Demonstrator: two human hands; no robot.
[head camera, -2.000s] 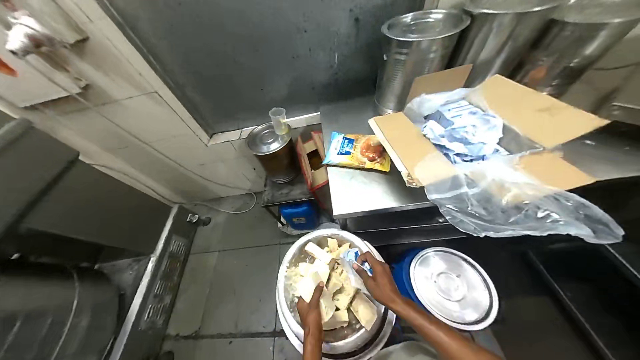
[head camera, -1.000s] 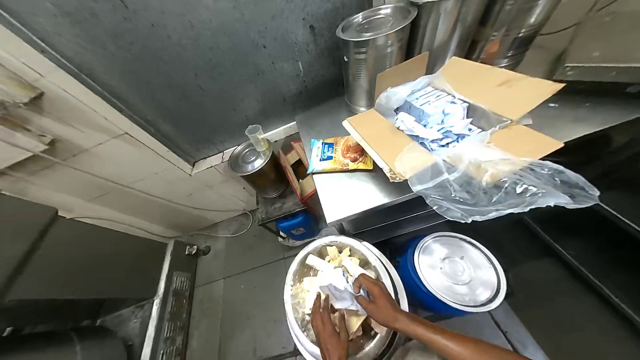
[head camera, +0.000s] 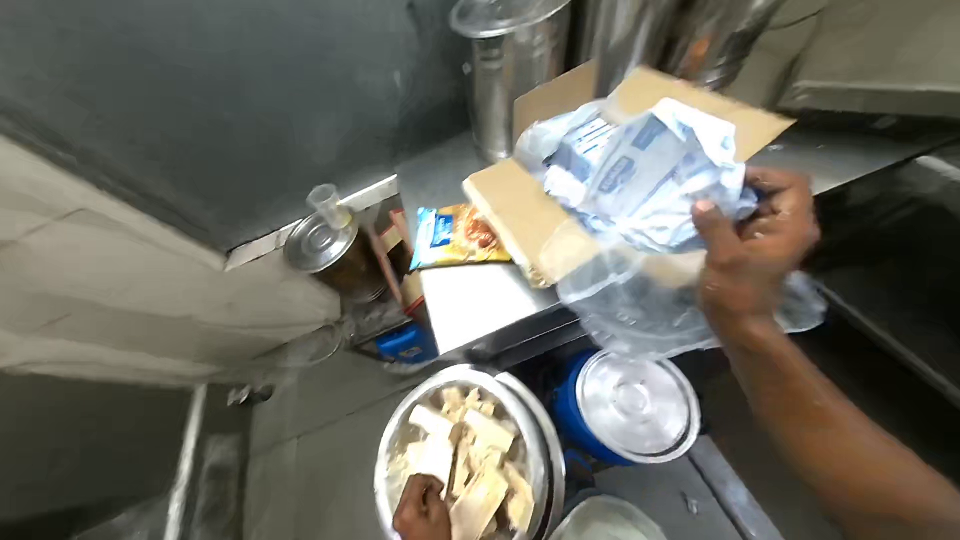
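My right hand grips a crumpled, printed white-and-blue wrapper over an open cardboard box, which is lined with a clear plastic bag and holds more such wrappers. Low in the view, my left hand is at a steel bowl, its fingers curled at a pale block. Whether it grips that block I cannot tell. Pale yellow blocks and broken pieces, perhaps butter or cheese, fill the bowl.
A snack-like printed packet lies on the steel table beside the box. Tall steel canisters stand behind. A blue drum with a metal lid is right of the bowl. Left of the table are a lidded tin and a blue container.
My right hand has moved from the bowl up to the box, with a wrapper in it. My left hand has stayed at the bowl.
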